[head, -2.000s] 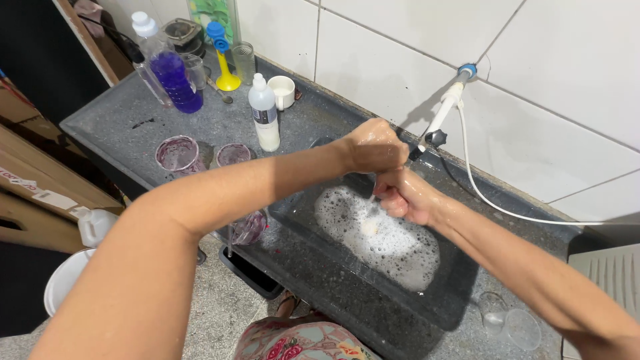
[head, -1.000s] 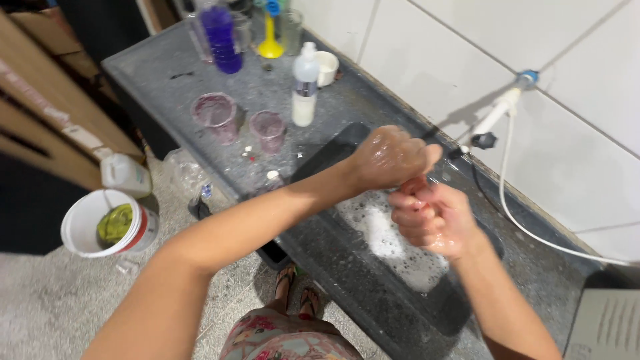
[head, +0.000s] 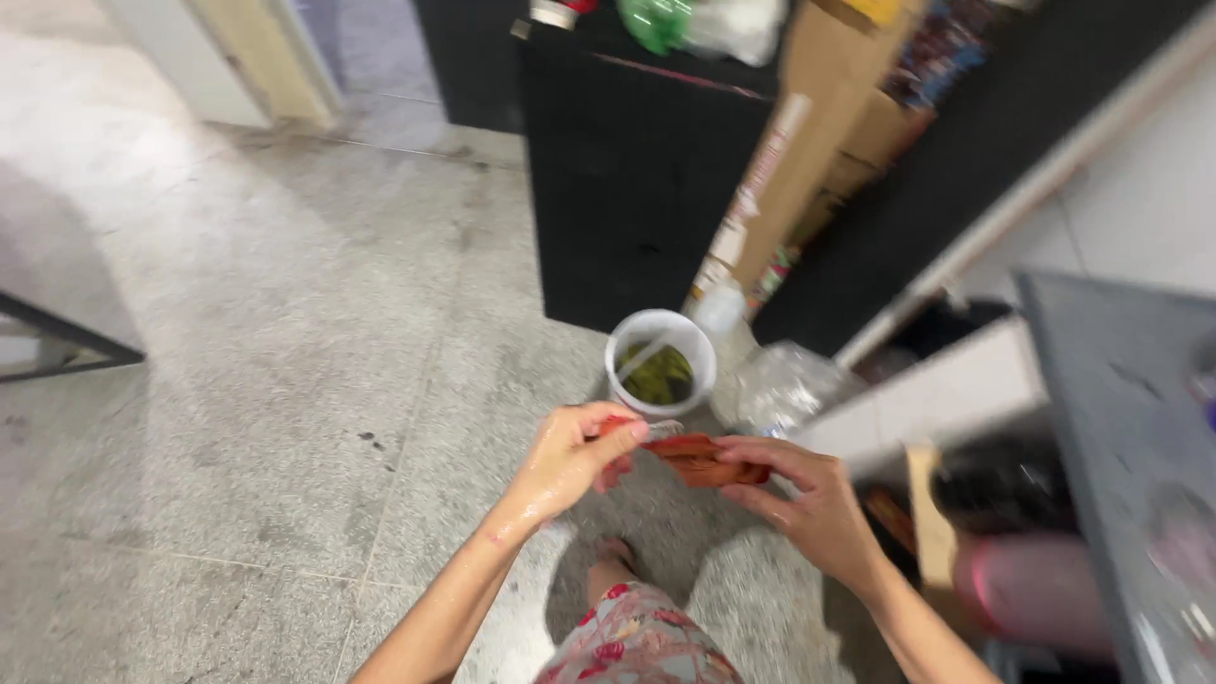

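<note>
My left hand (head: 575,456) looks wet and pinches the left end of a reddish-orange item, with a pale, thin piece beside its fingertips. The right end of that crumpled reddish-orange item (head: 698,461) is between the thumb and fingers of my right hand (head: 803,494). Blur hides what it is exactly. Both hands are raised over the floor, just on the near side of a white bucket (head: 616,366) with a yellow-green material (head: 657,375) inside.
Beyond the bucket are a black panel (head: 636,180), a long cardboard piece (head: 793,133) and a clear plastic bag (head: 793,385). A grey countertop (head: 1092,380) runs along the right, with a pink cylindrical thing (head: 1040,589) below it. Speckled floor (head: 285,380) spreads to the left.
The view has swung far left, from the countertop to the floor. My hands were rubbing together above a soapy black tray; now they are apart, with a reddish-orange item between them.
</note>
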